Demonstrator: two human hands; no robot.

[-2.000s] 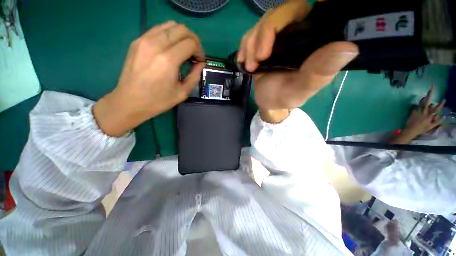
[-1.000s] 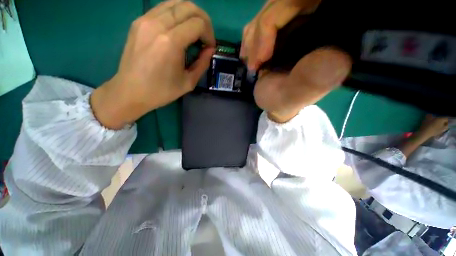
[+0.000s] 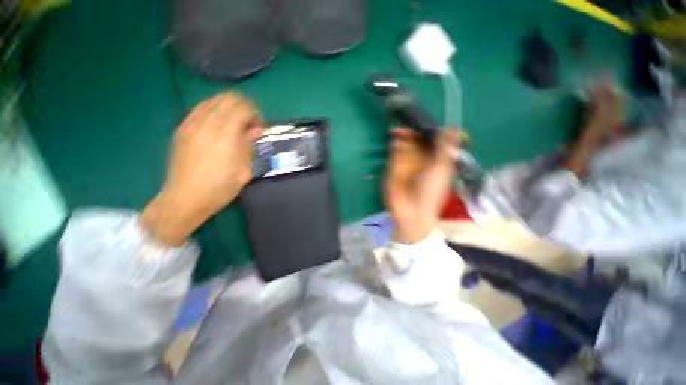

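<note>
The frame is blurred. The black housing (image 3: pixel 293 224) lies in front of me, slightly tilted, with its plain matte part towards my lap. An inner module (image 3: pixel 289 154) with a white label and some blue shows in the recess at its far end, with a bright glare on it. My left hand (image 3: pixel 210 162) grips the housing's upper left edge; its fingertips are partly hidden. My right hand (image 3: pixel 417 180) is to the right of the housing, apart from it, and holds the black electric screwdriver (image 3: pixel 412 114), which points up and left.
Two round dark screw trays (image 3: pixel 226 37) stand at the far side of the green mat (image 3: pixel 346 90). A white power adapter (image 3: pixel 429 49) with a white cable is beyond the screwdriver. A pale sheet (image 3: pixel 30 180) lies at left. Another worker's hand (image 3: pixel 602 109) and dark parts (image 3: pixel 538 60) are at right.
My right hand has moved right, off the housing, with the screwdriver, which now looks smaller. The view has shifted, bringing the trays and white adapter into sight. My left hand stays at the housing.
</note>
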